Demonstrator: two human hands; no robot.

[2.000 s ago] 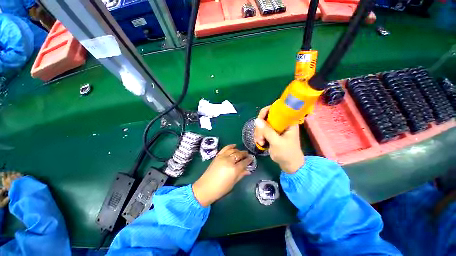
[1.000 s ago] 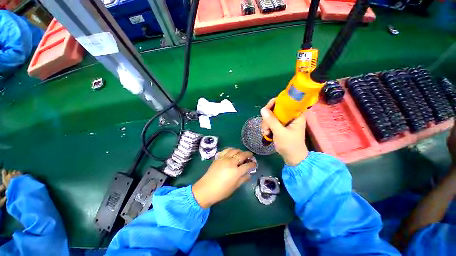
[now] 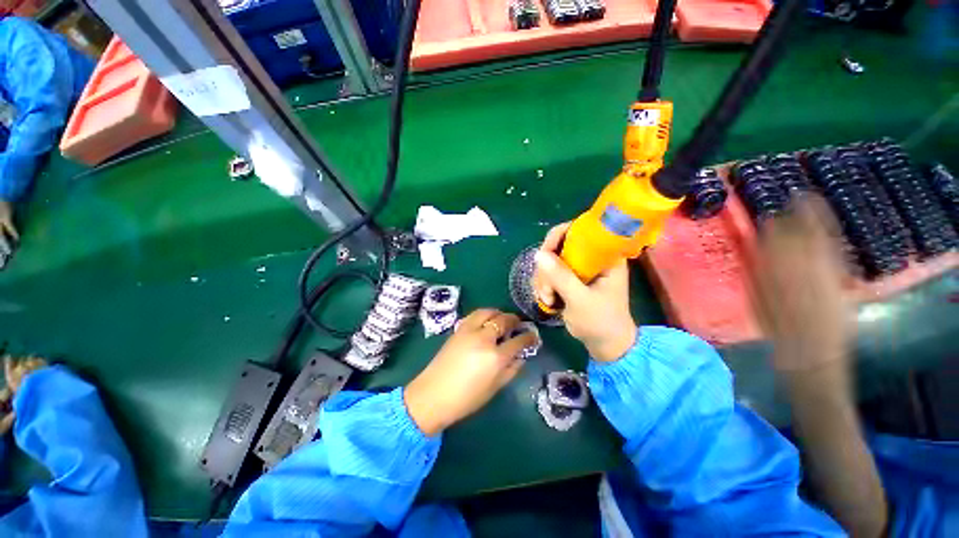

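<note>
My right hand (image 3: 592, 297) is shut on the yellow-orange electric screwdriver (image 3: 620, 219), its tip low beside the round screw dish (image 3: 523, 282), which the hand partly covers. My left hand (image 3: 470, 368) rests on the green surface, its fingers on a small silvery unit (image 3: 529, 340) that is mostly hidden under them. Two more silvery units (image 3: 565, 391) overlap to the right of my left hand. Another small stack (image 3: 440, 308) stands to its upper left, beside a row of stacked silvery units (image 3: 385, 322).
Another person's blurred hand (image 3: 804, 278) reaches over the salmon-pink tray (image 3: 698, 284) with its dark ribbed rows. Grey power boxes (image 3: 240, 420), a looped black cord, white scrap (image 3: 454, 226) and a slanting metal post (image 3: 247, 121) lie left. Blue-sleeved people are at both sides.
The screwdriver and my right hand moved slightly left, back over the dish's edge. Another person's hand came in over the tray. A second silvery unit was added beside my left hand. Far units shifted right.
</note>
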